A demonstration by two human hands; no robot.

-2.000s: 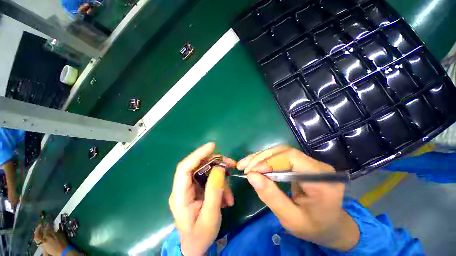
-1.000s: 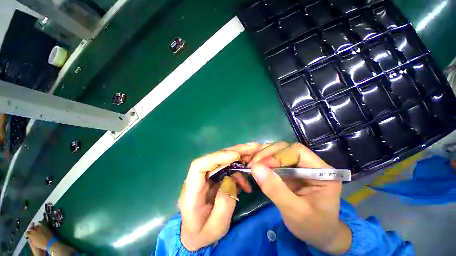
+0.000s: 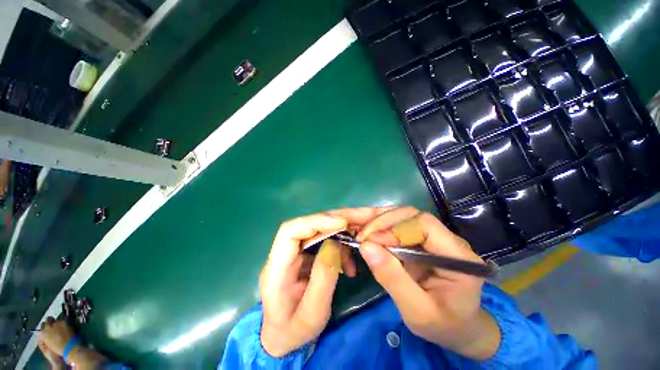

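My left hand [image 3: 300, 278] holds a small dark electronic module [image 3: 316, 241] between thumb and fingers, low in the middle of the view. The fingers hide most of the module. My right hand [image 3: 427, 282] grips silver tweezers [image 3: 441, 261] between thumb and fingers, with the wide back end pointing right. The tweezer tip is at the module, partly hidden by the fingers. Tan finger cots show on the left thumb and on a right finger. Both hands are close together, above the green bench [image 3: 239, 238].
A black blister tray [image 3: 510, 130] lies at the right. A white rail [image 3: 268, 94] separates the bench from the green conveyor, which carries scattered modules [image 3: 244, 71]. A grey metal post [image 3: 87, 153] crosses at left. Another person's hand [image 3: 59, 340] is at lower left, near clustered modules.
The left hand has turned and closed further around the module, and both hands are now closer together. The tweezers now slope down to the right. Modules on the belt have shifted slightly in view.
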